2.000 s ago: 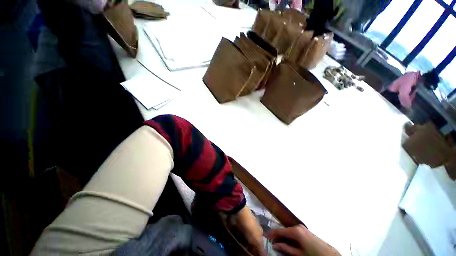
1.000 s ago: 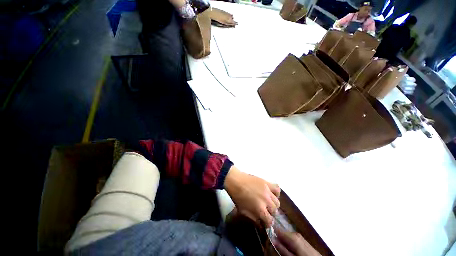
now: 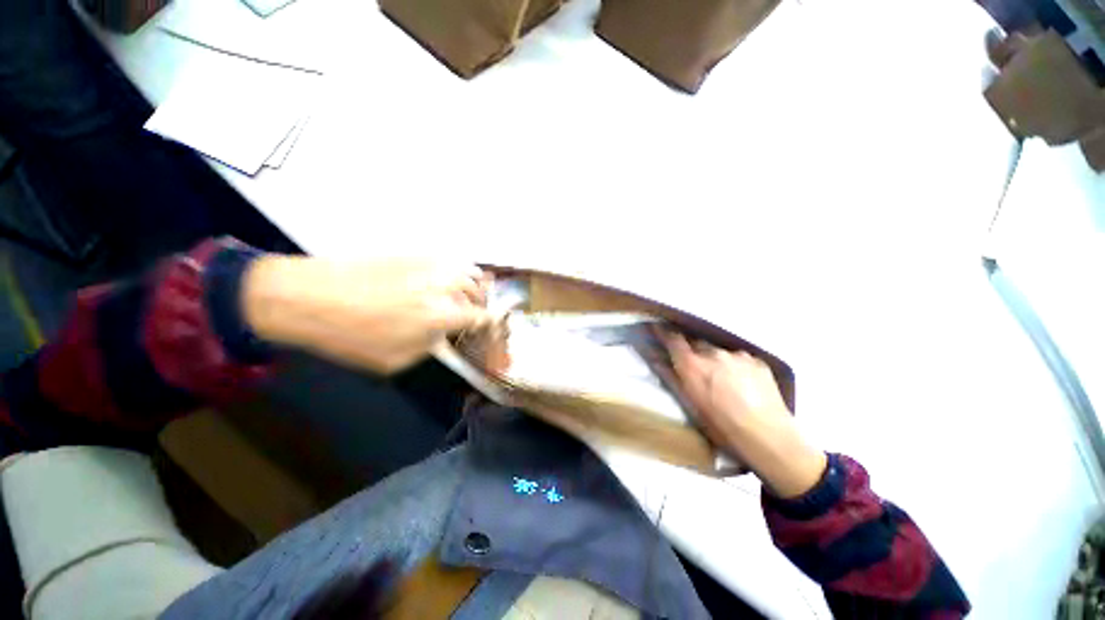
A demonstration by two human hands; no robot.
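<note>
A brown handbag [image 3: 606, 424] lies at the table edge against my lap, its wide oval mouth facing me. Whitish stuffing paper [image 3: 588, 363] fills the mouth, between the dark rim and the lighter tan inside. My left hand [image 3: 376, 313], slightly blurred, has its fingers closed on the left end of the mouth. My right hand [image 3: 733, 400] reaches over the right end. Its fingers dip inside the mouth beside the paper, and their tips are hidden, so its grip cannot be told.
White paper sheets [image 3: 230, 112] lie at the table's left edge. The lower parts of two brown bags [image 3: 679, 36] stand at the back of the white table [image 3: 848, 218]. More brown pieces [image 3: 1048, 91] are at the far right. A brown carton [image 3: 236, 466] is low at left.
The view has turned down onto the bag. My left hand has moved from the paper in the mouth to the left end, and my hands are farther apart. More of the mouth shows.
</note>
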